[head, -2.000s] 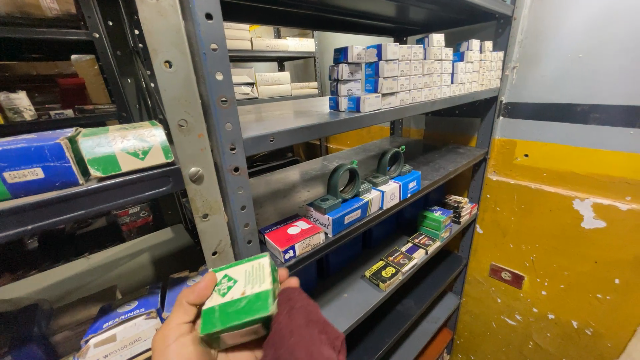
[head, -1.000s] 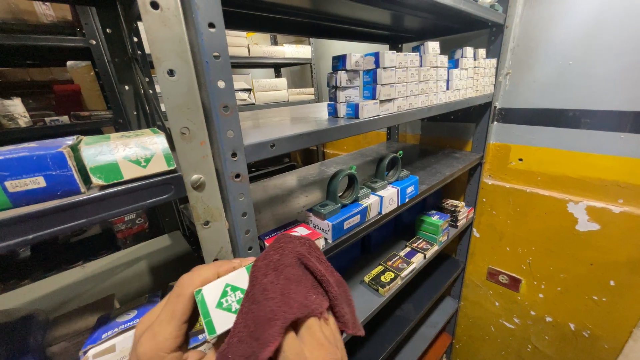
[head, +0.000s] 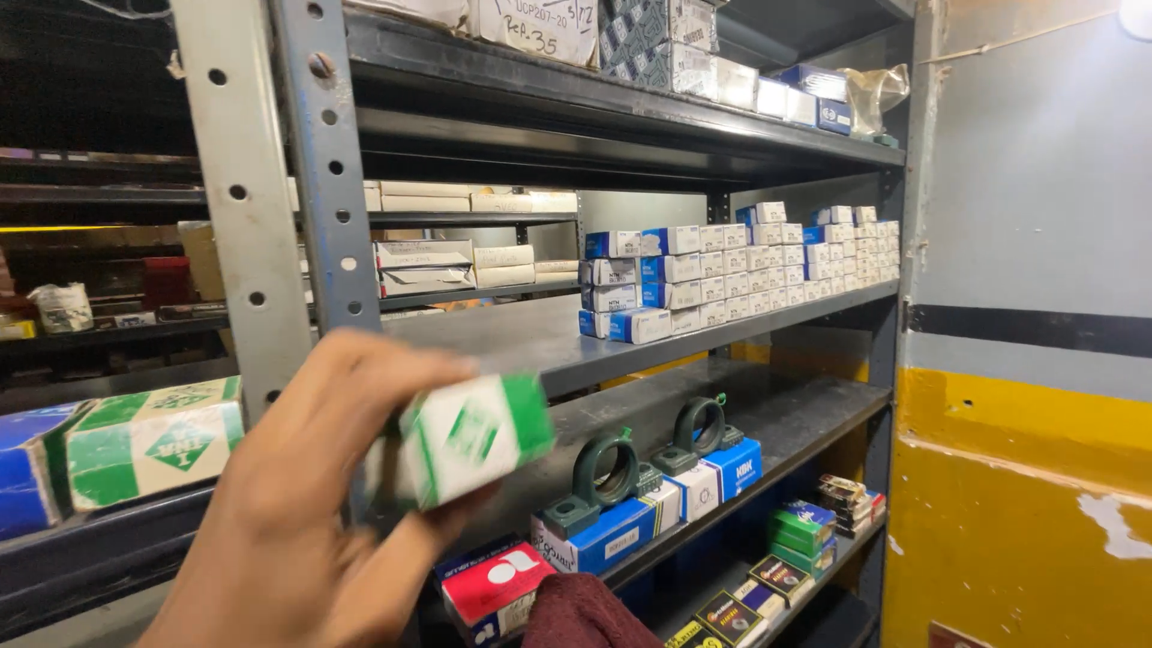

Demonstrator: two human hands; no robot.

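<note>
My left hand (head: 315,504) holds a small green and white INA bearing box (head: 472,441) between thumb and fingers, raised before the shelf upright; hand and box are motion-blurred. At the bottom edge shows part of a maroon cloth (head: 585,616), in front of a red and blue box (head: 499,589). My right hand is out of sight, so its hold on the cloth cannot be seen. On the shelf behind, two dark green pillow block housings (head: 605,481) sit on blue and white boxes (head: 621,535).
Stacked small white and blue NTN boxes (head: 720,270) stand on the middle shelf (head: 504,337). A perforated metal upright (head: 337,180) rises at left, beside another green and white box (head: 166,441). Smaller boxes (head: 729,616) line the lower shelf. A yellow and grey wall (head: 1017,432) is at right.
The maroon cloth was against the box one second ago; now they are apart, the cloth lower. My left hand has lifted the box. The view has tilted up.
</note>
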